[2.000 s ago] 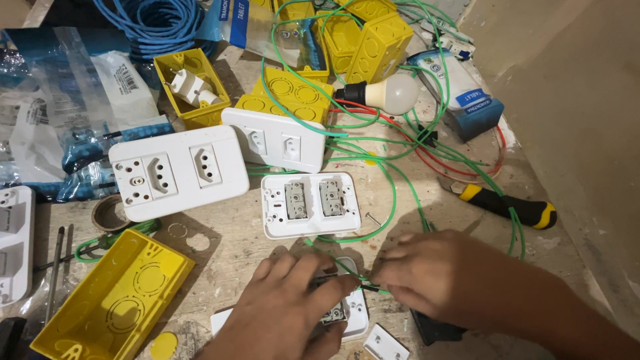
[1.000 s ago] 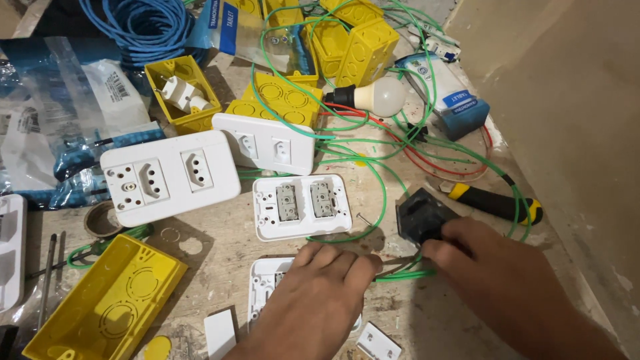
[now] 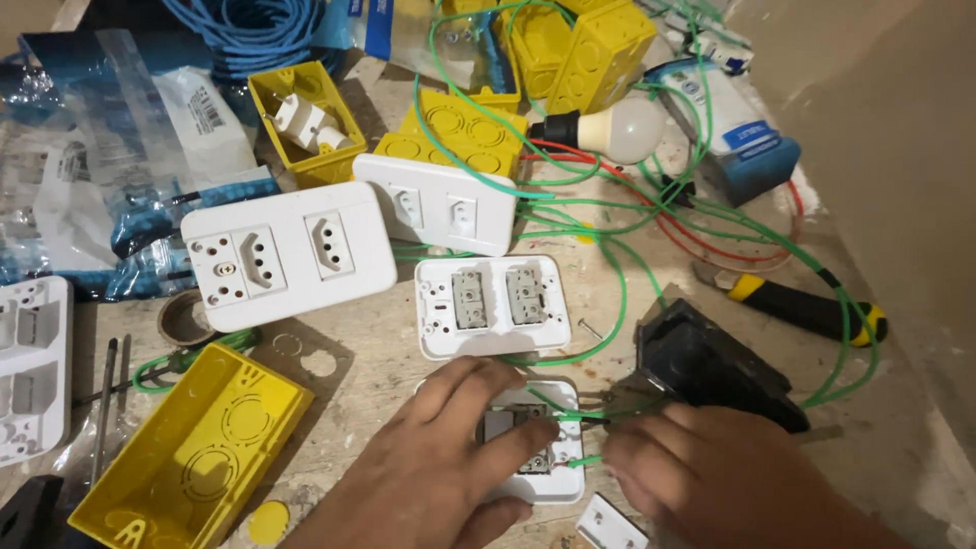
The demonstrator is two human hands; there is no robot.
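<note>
My left hand (image 3: 450,450) lies over a white outlet plate (image 3: 566,480) seen from behind, its thumb and fingers pressing on the plate and its grey module (image 3: 534,461). Green wires (image 3: 583,460) reach the module's right side. Just right of it, my right hand (image 3: 679,465) has its fingers curled at the wires; what they pinch is hidden. Behind my right hand rests a black plastic piece (image 3: 709,366). A second plate, back side up (image 3: 494,343), lies above my left hand. A small white cover piece (image 3: 610,524) sits near the bottom edge.
Yellow electrical boxes (image 3: 293,396) lie left and at the back. Two white outlet plates (image 3: 293,293) face up. A light bulb (image 3: 637,131), red wires (image 3: 709,255), a utility knife (image 3: 801,305), a screw (image 3: 591,329), a tape roll (image 3: 171,324) and plastic bags (image 3: 114,168) surround them.
The black piece was in my right hand a second ago and now lies behind it. My right hand has moved down and left, closer to the plate beneath my left hand.
</note>
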